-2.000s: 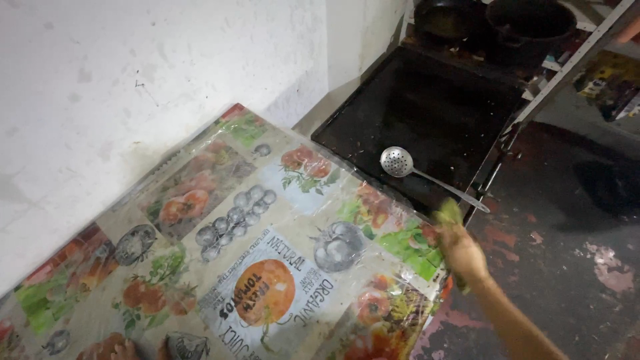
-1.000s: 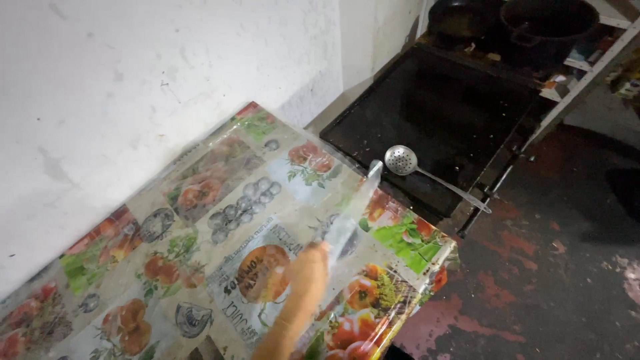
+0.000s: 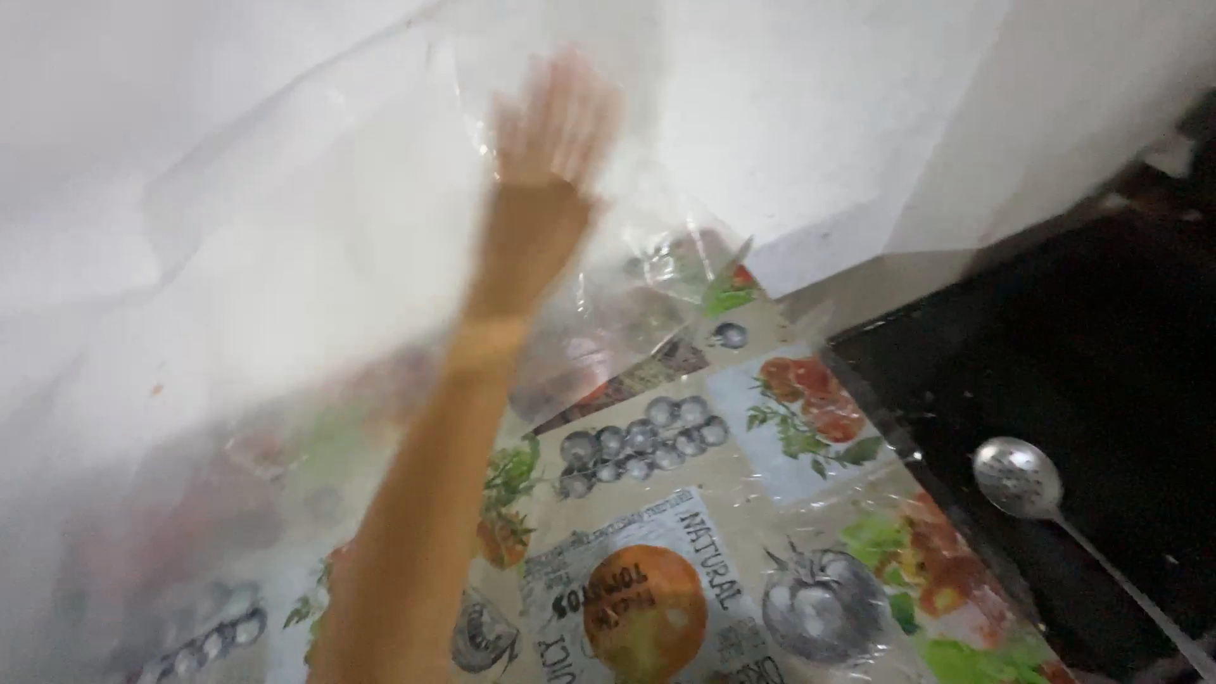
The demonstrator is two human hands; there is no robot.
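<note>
My left hand (image 3: 560,123), blurred, is raised at upper centre with its fingers spread, against or under a lifted clear plastic sheet (image 3: 380,199). Whether it grips the sheet does not show. The sheet hangs in folds over the left part of a tablecloth (image 3: 817,513) printed with tomatoes, leaves and lettering. My right hand is out of view. On the black surface at right lies a metal skimmer (image 3: 1016,478), its perforated bowl near the table's edge and its handle running toward the lower right.
A white wall (image 3: 807,123) stands behind the table. The black flat surface (image 3: 1045,332) adjoins the table at the right, with dark clutter at its far end.
The plastic sheet has been lifted off part of the tablecloth. A right hand with a green cloth or sponge, seen at the table's right edge two seconds ago, is gone from view. The view has shifted left.
</note>
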